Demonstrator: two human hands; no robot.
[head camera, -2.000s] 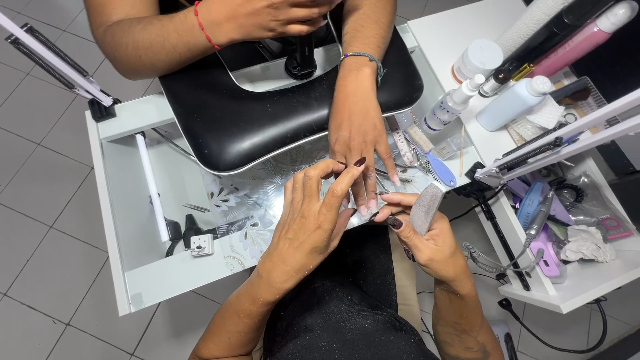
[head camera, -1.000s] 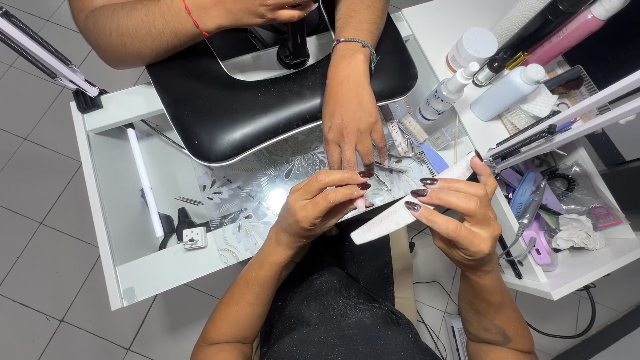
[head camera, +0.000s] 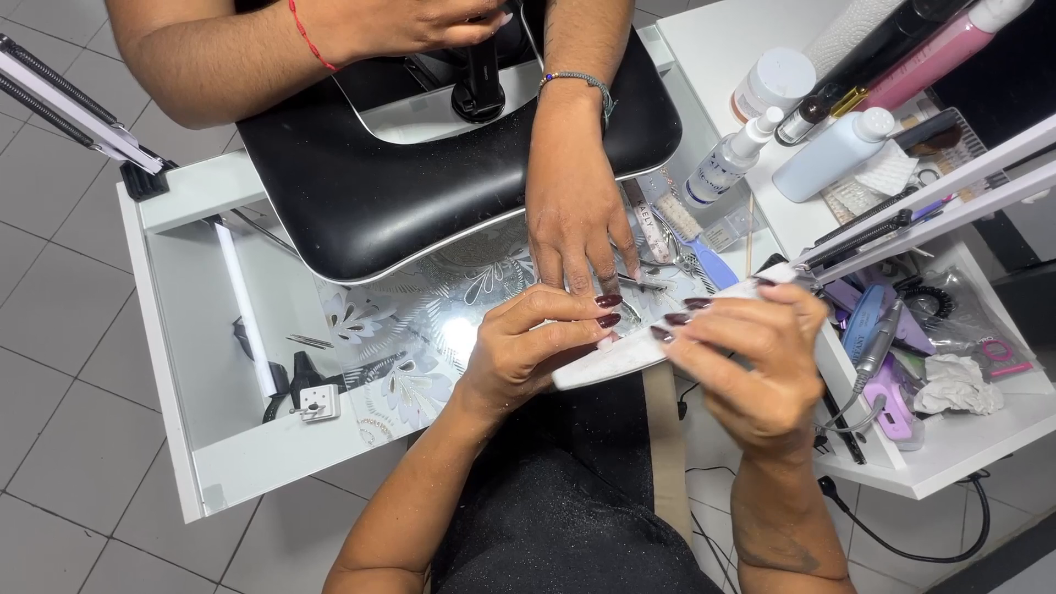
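Observation:
In my right hand (head camera: 747, 359) is a long whitish nail file (head camera: 631, 355), its near end slanting down to the left, toward my left hand. With thumb and fingers, my left hand (head camera: 528, 342) grips a fingertip of another person's hand (head camera: 577, 223), and the file lies against or just beside that nail; exact contact cannot be told. That person's hand reaches down over a black padded armrest (head camera: 454, 198), a beaded bracelet on its wrist. A blue-handled nail brush (head camera: 701, 247) and metal tools (head camera: 643, 282) lie beyond the file on the patterned glass tabletop.
A spray bottle (head camera: 722, 169), a light blue bottle (head camera: 833, 157) and a lidded jar (head camera: 773, 84) stand on the white side surface. An open drawer (head camera: 949, 462) at right holds a nail drill handpiece (head camera: 879, 342) and crumpled tissue (head camera: 957, 386). Lamp arms rise at both sides.
Two seconds ago my right hand held the file upright near the fingertips; it now slants down to the left. My left hand's fingers have closed together on the fingertip.

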